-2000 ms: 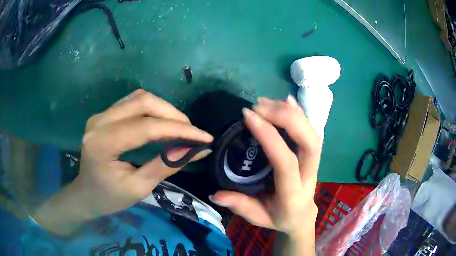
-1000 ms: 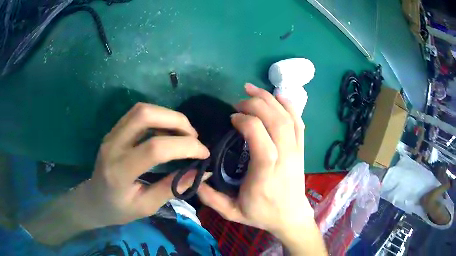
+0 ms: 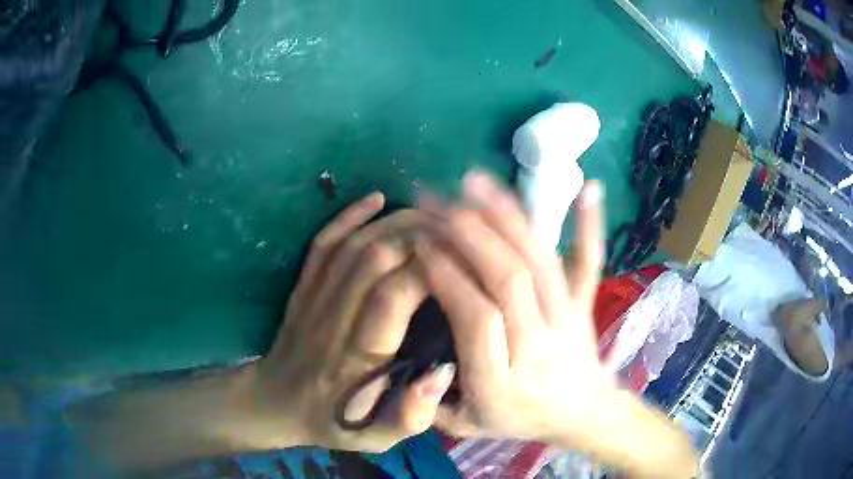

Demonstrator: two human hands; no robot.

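Observation:
The black speaker point(image 3: 428, 335) is mostly hidden between my hands, close to my body. My left hand point(image 3: 351, 323) is wrapped around its left side, fingers curled over the top. A black cord loop point(image 3: 363, 398) sticks out at my left hand's thumb, below the speaker. My right hand point(image 3: 524, 318) lies against the speaker's right side and is motion-blurred, its fingers spread. The speaker's end disc and ring cannot be seen.
The white padded mallet point(image 3: 554, 154) lies just beyond my right hand. Black trim rings point(image 3: 669, 150) are heaped beside a cardboard box point(image 3: 708, 192) at right. Clear plastic point(image 3: 659, 313) covers a red crate below. A grey bag point(image 3: 42, 94) and black cords point(image 3: 145, 98) are at left. A person's arm point(image 3: 802, 335) shows at right.
My left hand has moved from the loop's side up around the speaker. My right hand has opened its fingers over the speaker's right side. The end disc is now hidden, and the view has shifted.

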